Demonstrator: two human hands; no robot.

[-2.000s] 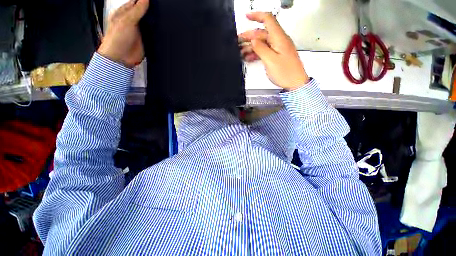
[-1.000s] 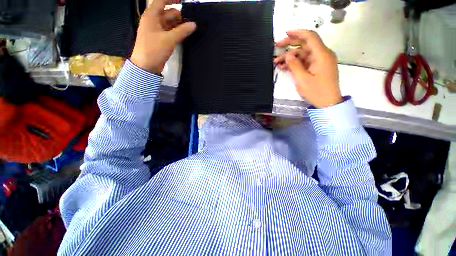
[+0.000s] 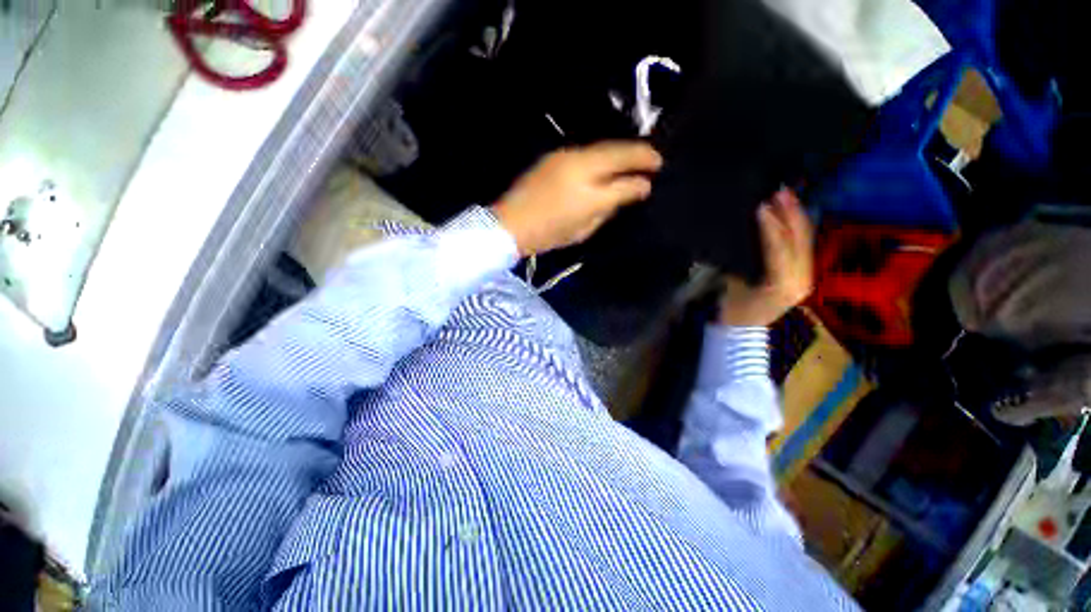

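A black fabric piece (image 3: pixel 748 132) is held up between my hands, to the right of the table. It is hard to tell from the dark background, and its outline is partly lost. My left hand (image 3: pixel 583 197) pinches its left side with the fingers closed. My right hand (image 3: pixel 775 261) is at its lower right edge, with fingers over the fabric; the thumb is hidden.
The white machine table (image 3: pixel 156 179) with its taped edge runs down the left. Red-handled scissors (image 3: pixel 236 46) lie at the top left. At right are a blue container (image 3: pixel 891 179), a red-orange item (image 3: pixel 879 281), white cloth (image 3: pixel 879 42) and cardboard (image 3: pixel 820 389).
The view has turned to the right, away from the machine table. Both hands and the black piece have moved from over the table edge to beside the table. My left hand has shifted its grip.
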